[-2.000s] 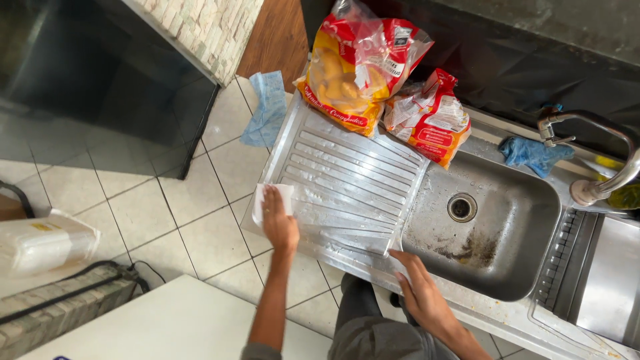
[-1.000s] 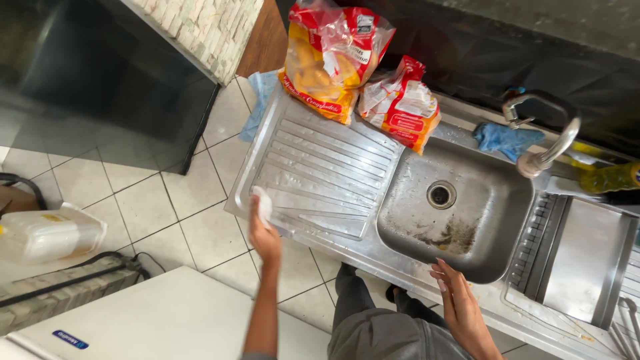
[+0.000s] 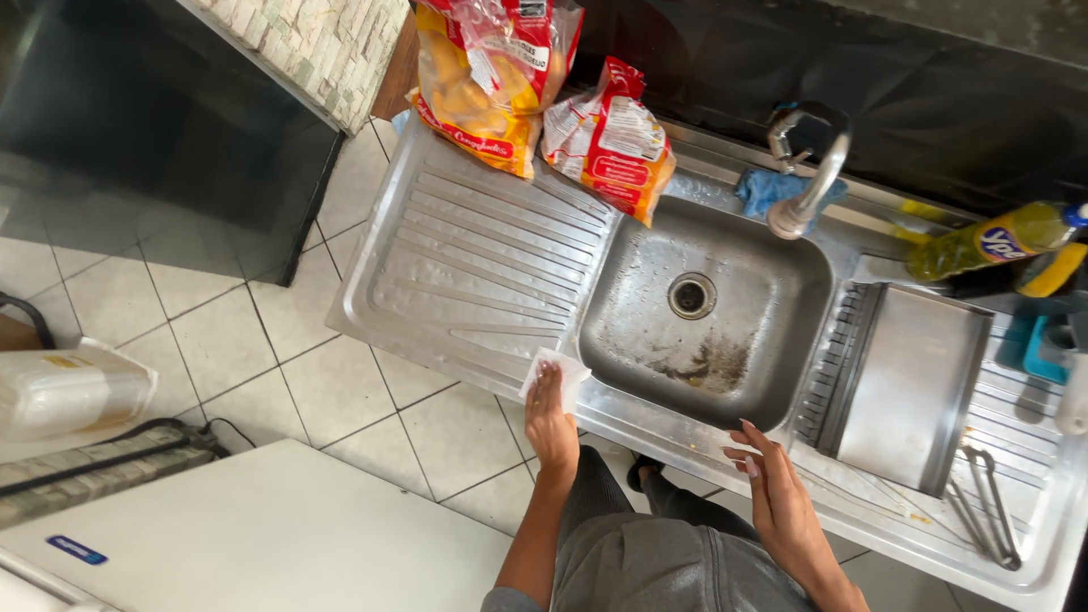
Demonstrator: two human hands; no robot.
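Note:
My left hand (image 3: 551, 425) presses a folded white cloth or paper towel (image 3: 575, 380) on the front rim of the stainless steel sink, where the ribbed drainboard (image 3: 484, 255) meets the basin (image 3: 646, 280). Near the basin's front right corner is my right hand (image 3: 778, 489), empty, its fingers apart above the front edge. Brown residue and water drops lie in the basin around the drain (image 3: 692, 296). Two red and yellow plastic food bags, a larger one (image 3: 489, 93) and a smaller one (image 3: 608, 140), rest along the back of the drainboard.
Behind the basin are a curved chrome faucet (image 3: 820, 183) and a blue cloth (image 3: 761, 191). A bottle of yellow-green dish soap (image 3: 977, 246) lies at the back right. To the right are a metal tray (image 3: 914, 382) and metal tongs (image 3: 990, 510). A white appliance top (image 3: 280, 544) is at lower left.
My left hand has moved right with the white cloth or paper towel, from the drainboard's left end to beside the basin. My right hand remains near the front edge.

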